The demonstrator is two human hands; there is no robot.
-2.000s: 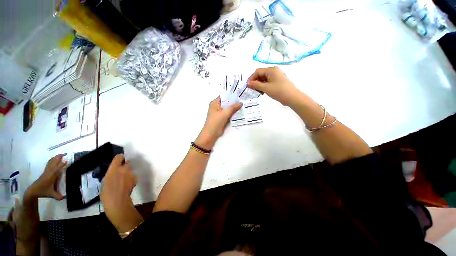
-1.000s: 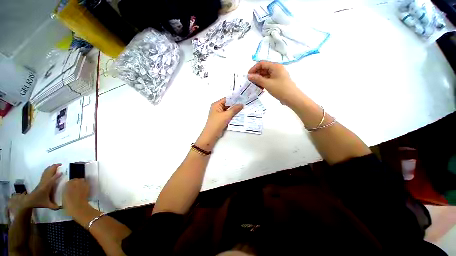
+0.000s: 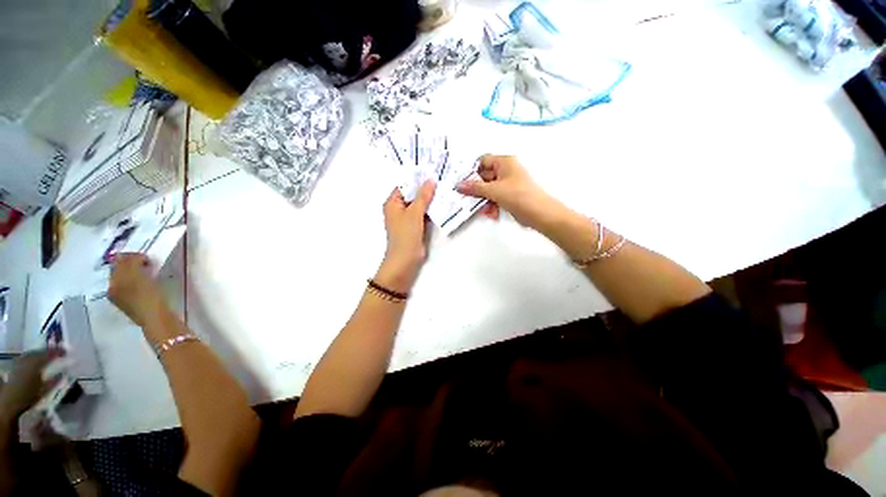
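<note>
My left hand (image 3: 408,221) holds a fan of small white printed cards (image 3: 420,155) between thumb and fingers, above the table. My right hand (image 3: 505,189) is just right of it and pinches white cards (image 3: 455,206) with dark stripes at the fan's right side. The cards of both hands overlap, so I cannot tell how many each hand holds. A heap of short silvery cables (image 3: 418,82) lies beyond my hands. A bulging clear bag of cables (image 3: 282,131) lies left of the heap.
A white cloth or bag with blue edge (image 3: 544,92) lies beyond my right hand. A black bag (image 3: 321,34), yellow roll (image 3: 170,58) and stacked white boxes (image 3: 121,165) stand behind left. A neighbour's hands (image 3: 141,286) work at far left. A clear bag (image 3: 811,34) lies far right.
Both my hands have shifted slightly left. The cards that lay on the table under my hands no longer show there. The neighbour's hand has moved up to the white sheet or box.
</note>
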